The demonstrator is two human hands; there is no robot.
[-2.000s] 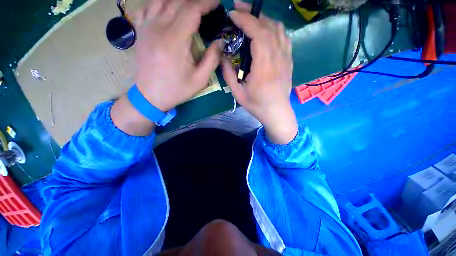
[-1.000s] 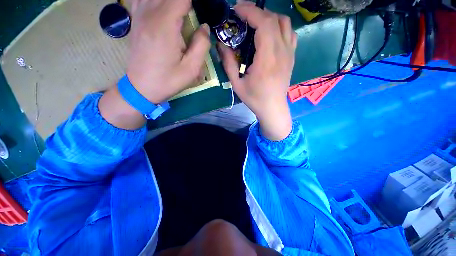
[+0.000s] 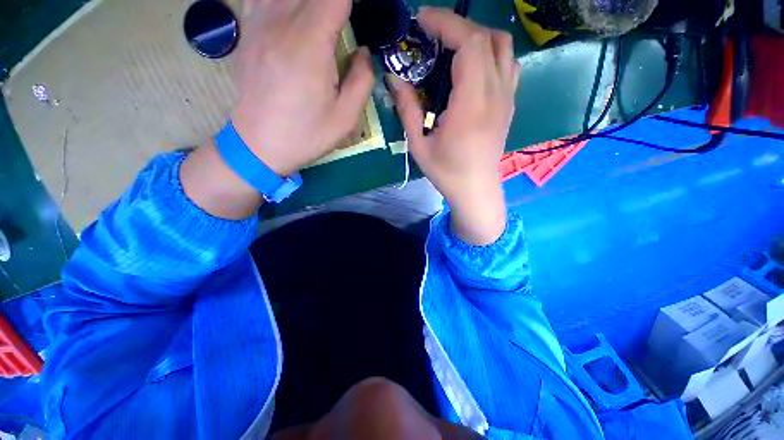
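Observation:
The round watch case point(image 3: 411, 60) has a shiny metal rim and an open face with small parts inside. It lies between my two hands, with a wide black band point(image 3: 378, 21) on its left. My right hand point(image 3: 468, 120) is around the case and holds a slim black tool point(image 3: 440, 82) with a light end under its palm. My left hand point(image 3: 297, 86) is at the black band, its fingers cut off by the top edge; its grip is partly hidden. A glossy black display disc point(image 3: 211, 28) lies on the tan board left of my left hand.
The tan board point(image 3: 129, 103) has a pale taped edge. A small silvery bit point(image 3: 40, 92) and a thin wire strand lie on it. A yellow-black stand point(image 3: 602, 13) is at the top right. Black cords point(image 3: 606, 103) hang over the bench edge above red trays point(image 3: 542, 163).
My left fingertips have moved off the case face, leaving it uncovered. The case is tilted more towards the camera. The view has also shifted slightly.

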